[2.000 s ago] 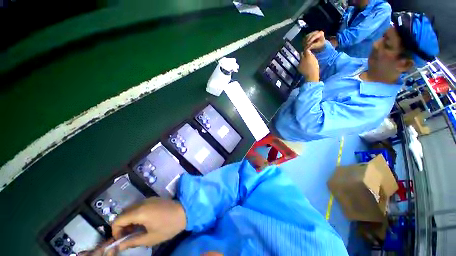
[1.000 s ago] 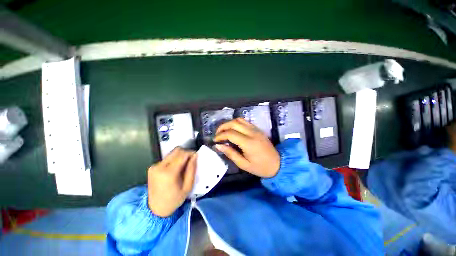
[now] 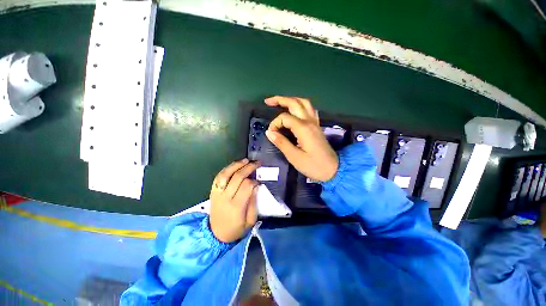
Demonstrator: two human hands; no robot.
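A dark tray holds several phones side by side, backs up. The leftmost phone is dark grey, with round lenses at its upper end and a white label. My right hand is over this phone's upper right side, thumb and fingertips by the lenses; anything tiny between them cannot be made out. My left hand holds a white sticker sheet at the phone's lower left, and the fingers hide part of it. My right hand and sleeve partly cover the second and third phones.
Stacked white dotted sheets lie left, beside curled white liner. A white container and a plain white strip lie right. Another phone tray and a person's blue sleeve are at far right. A chipped white edge runs behind.
The view has turned and shifted left. My right hand has moved from near the sheet to the leftmost phone's lens end. My left hand still holds the sheet, now lower beside the phone.
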